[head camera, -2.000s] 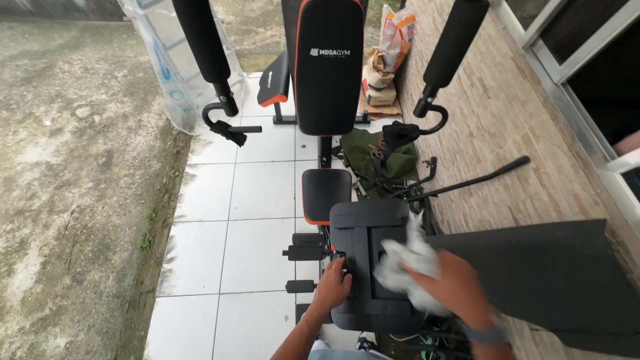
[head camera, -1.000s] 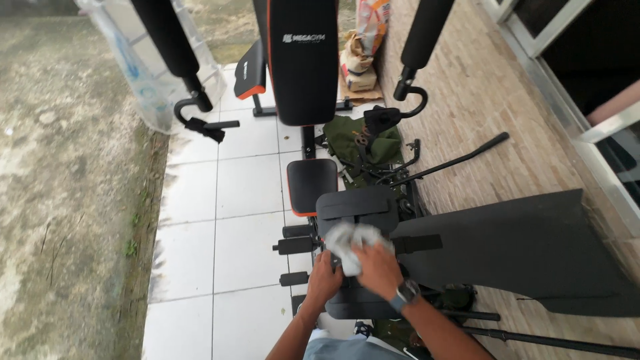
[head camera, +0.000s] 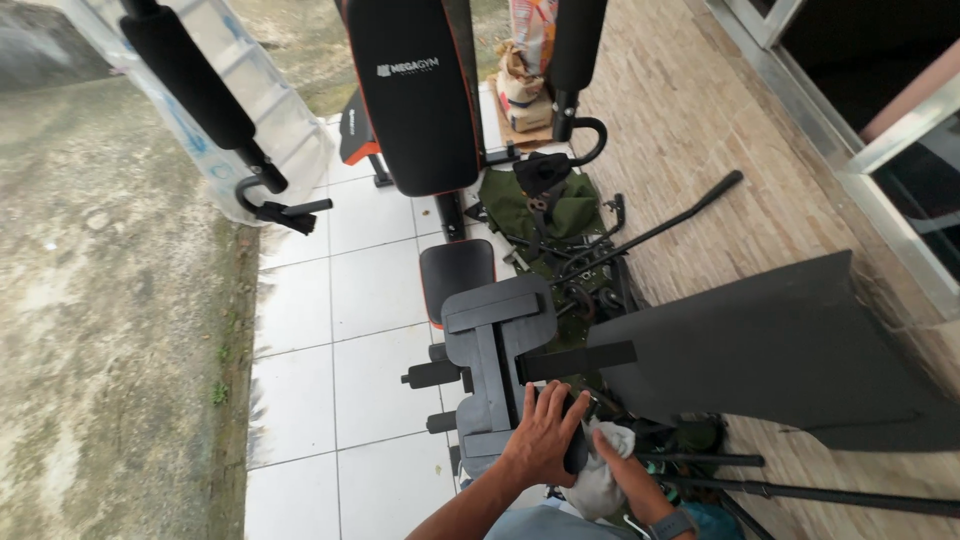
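My left hand (head camera: 546, 435) lies spread over the near right part of a black padded board (head camera: 491, 360), its fingers curled over a dark part there. Just right of it, my right hand (head camera: 626, 472) holds a whitish cloth (head camera: 598, 469) bunched against the near edge. A black strap (head camera: 577, 362) runs from the board toward the right. Beyond the board stands a small black seat (head camera: 457, 277) with orange trim, and past that an upright black backrest (head camera: 416, 90) bearing a maker's name. Foam rollers (head camera: 435, 373) stick out left of the board.
A large dark panel (head camera: 735, 352) leans at the right by the tiled wall. Metal bars (head camera: 810, 491) lie near my right arm. Behind are a green bag (head camera: 555, 202), a long lever (head camera: 675, 217) and paper sacks (head camera: 525, 97). Foam-covered arms (head camera: 187, 75) flank the backrest.
The cloth and my right hand have moved from over the board to its near right edge. My left hand has shifted onto the board's right part.
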